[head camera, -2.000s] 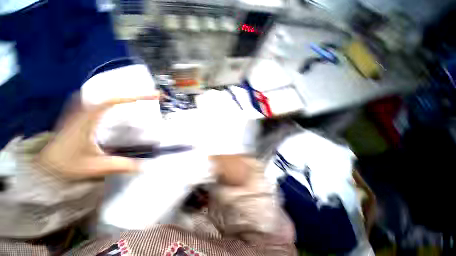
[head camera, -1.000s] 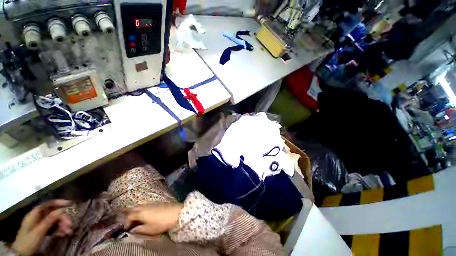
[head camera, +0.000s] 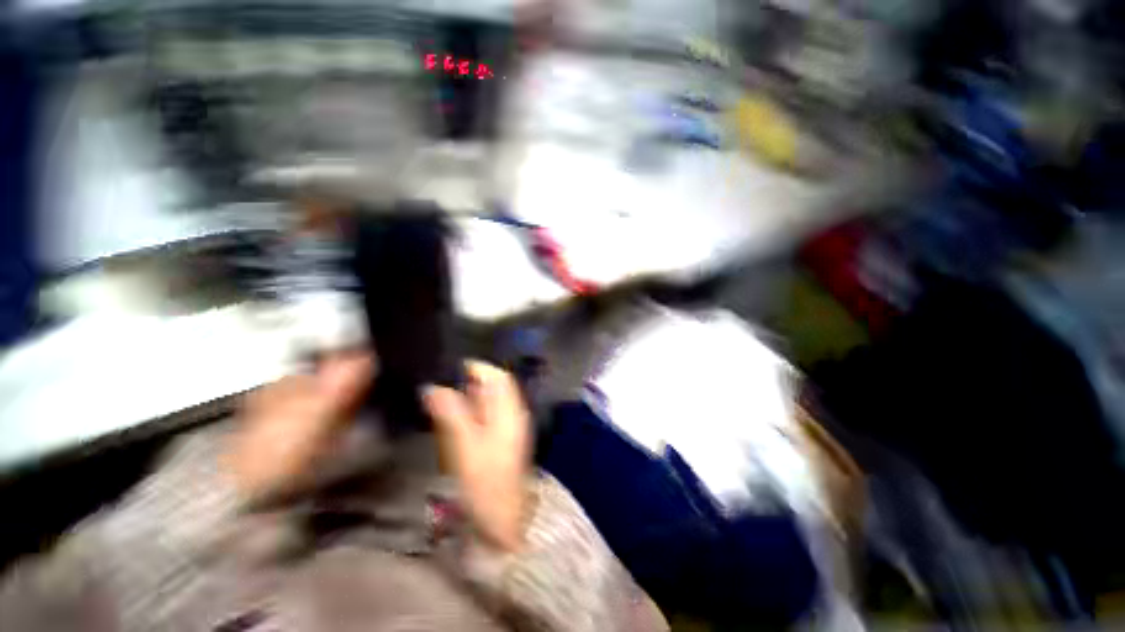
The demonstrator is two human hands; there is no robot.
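A dark, upright, flat rectangle, which looks like a smartphone (head camera: 405, 309), is held up in front of the table's front edge. My left hand (head camera: 300, 426) is at its lower left side, with the fingertips at or near the edge. My right hand (head camera: 487, 451) is at its lower right side, with the thumb and fingers against it. The frame is strongly blurred, so the exact grip of each hand is hard to see. The phone hides part of the machine and the table edge behind it.
Behind stands the overlock machine with red digits (head camera: 459, 66). Red tape (head camera: 561, 262) lies on the white table (head camera: 136, 352). To the right, below the table, is a heap of white cloth (head camera: 703, 389) and navy cloth (head camera: 666, 519). Dark cloth (head camera: 975, 407) is farther right.
One second ago both hands were low on the lap. Now they are raised and the dark phone is up between them. The view has turned left, and the white garment from two seconds ago is gone from the hands.
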